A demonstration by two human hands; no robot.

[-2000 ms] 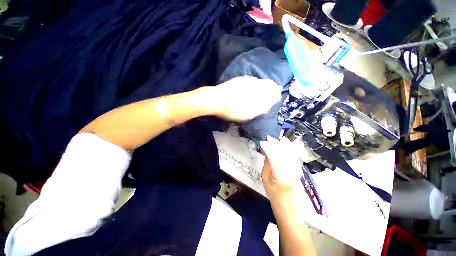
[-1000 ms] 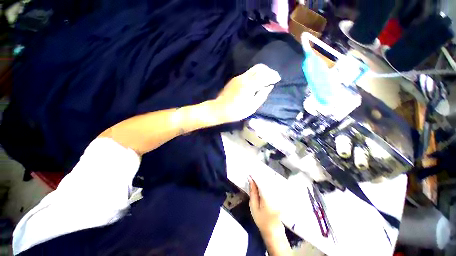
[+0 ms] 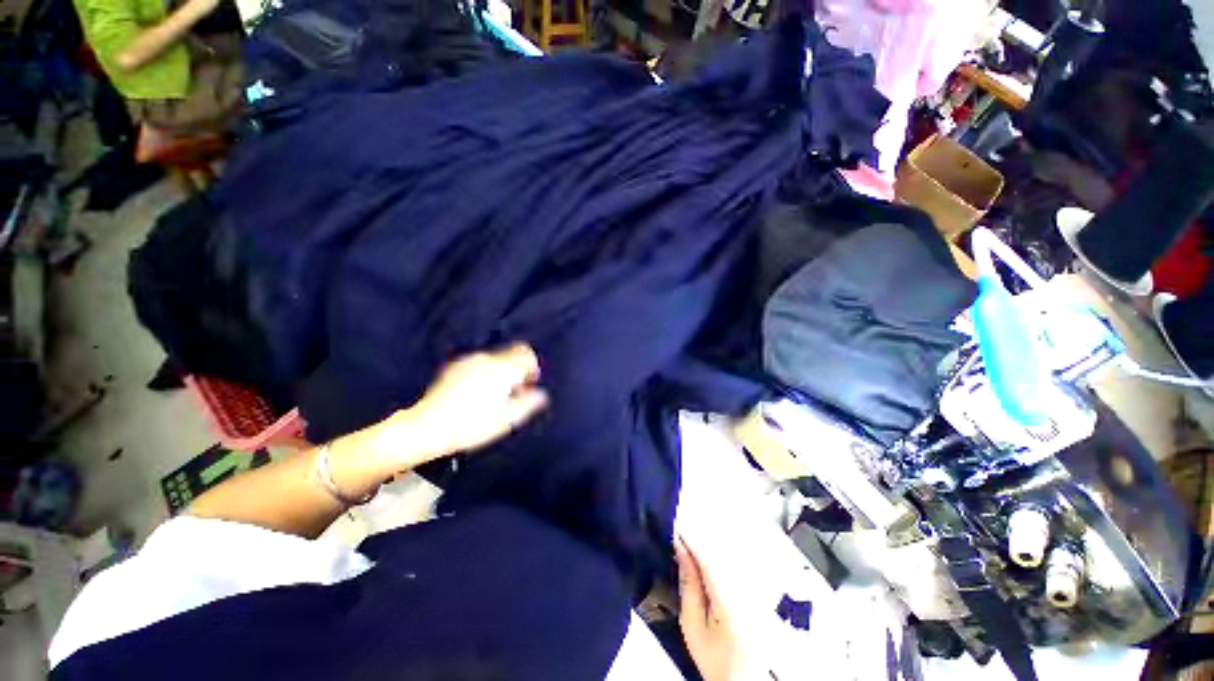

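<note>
The navy garment pile point(image 3: 439, 226) fills the left and middle. My left hand point(image 3: 490, 397) is over its near side with fingers curled, slightly blurred; whether it pinches cloth cannot be told. My right hand point(image 3: 708, 605) is low at the table's near edge, cut off by the picture's bottom and washed out, with no cloth seen in it. Grey-black cloth point(image 3: 865, 319) lies behind and left of the needle area point(image 3: 919, 466). The dark overlock machine point(image 3: 1118, 519) stands right, with a light-blue part point(image 3: 1009, 349) above the needle. No cloth piece is held at the needle.
The white table point(image 3: 746, 532) carries small dark scraps and a black strip point(image 3: 992, 612). A red basket point(image 3: 246, 410) is under the pile. An open cardboard box point(image 3: 948, 186) and black thread cones point(image 3: 1148, 210) are behind. A person in green point(image 3: 144, 53) is upper left.
The view has swung left. My left hand has moved from the grey-black cloth to the navy pile. My right hand left the needle area and stays low by the table edge.
</note>
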